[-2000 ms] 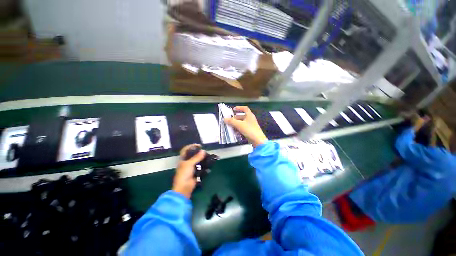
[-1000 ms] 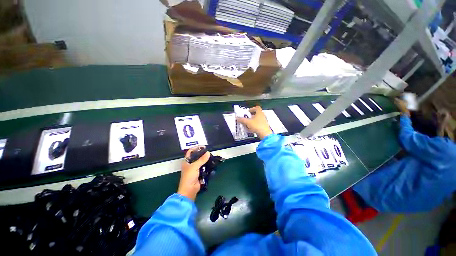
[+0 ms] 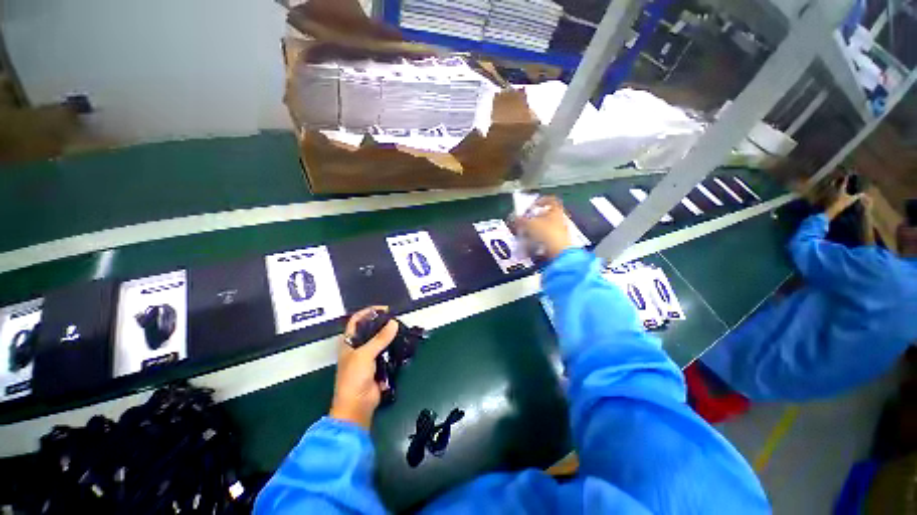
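Observation:
My left hand [image 3: 362,364] holds a bunch of black cables [image 3: 398,360] above the green bench, near the belt's near rail. My right hand [image 3: 546,229] is over the conveyor and holds white leaflets [image 3: 525,204], blurred and partly hidden by the fingers. Black boxes [image 3: 223,308] lie in a row on the belt with white leaflets [image 3: 303,287] between or on them. Black cable bundles lie on two leaflets at the left, such as this one [image 3: 159,325]. A small loose cable bundle [image 3: 434,433] lies on the bench.
A cable pile [image 3: 141,458] is at the lower left. A manual stack [image 3: 654,294] lies right of my right sleeve. A slanting metal post [image 3: 694,146] crosses the belt. A torn carton of leaflets [image 3: 402,171] and white bags [image 3: 623,131] stand beyond. Another person's blue sleeve [image 3: 794,337] is at right.
My right hand has moved right along the belt, and more leaflets with ring pictures lie behind it. The left hand still holds the cables. The other person's hands have moved.

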